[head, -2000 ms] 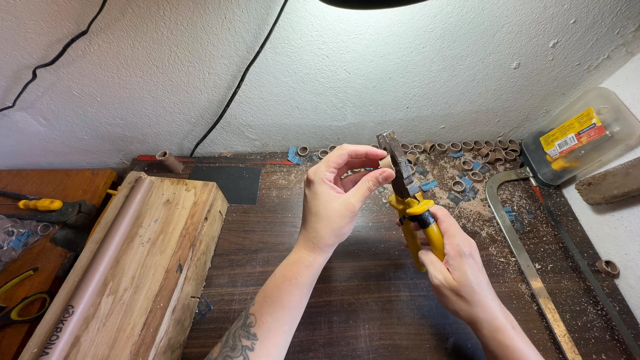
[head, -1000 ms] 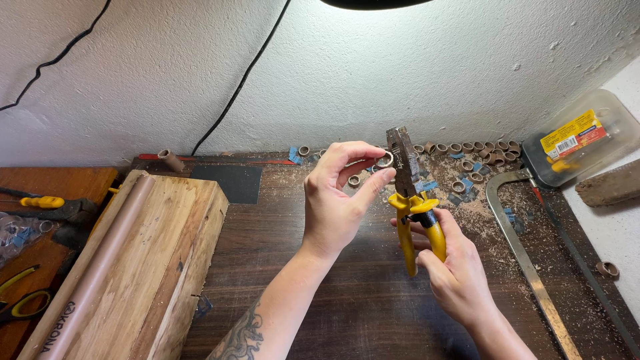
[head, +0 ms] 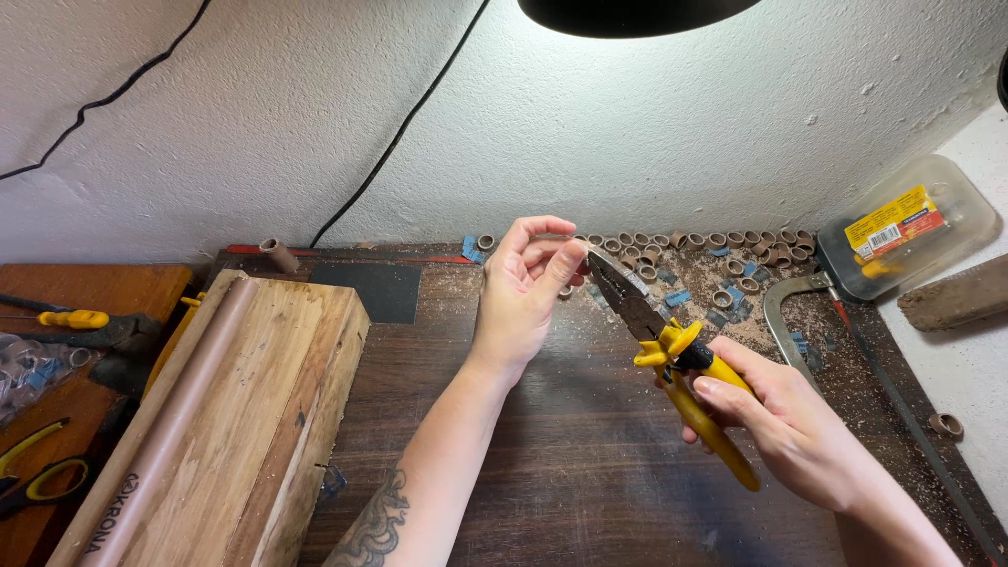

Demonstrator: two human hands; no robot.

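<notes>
My right hand [head: 756, 402] grips the yellow handles of combination pliers [head: 638, 311], whose metal jaws point up and left. At the jaw tips, my left hand [head: 524, 291] pinches something small between thumb and fingers; the fingers mostly hide it, and a pale edge shows. In the earlier frames it is a small brown plastic pipe ring. Many similar cut rings [head: 721, 299] lie behind the hands along the wall, among sawdust and blue-printed scraps [head: 677, 298].
On the left, a brown plastic pipe [head: 177, 425] lies on a wooden block [head: 276, 354]. A hacksaw [head: 780, 315] and a clear plastic box [head: 906, 228] are at right. Scissors [head: 47, 480] and a yellow-handled tool [head: 75, 318] lie far left. A dark sheet [head: 378, 291] lies near the wall.
The pliers have tilted to the left, and their jaw tips are now at my left fingertips. The ring, visible between those fingers one second ago, is now mostly hidden.
</notes>
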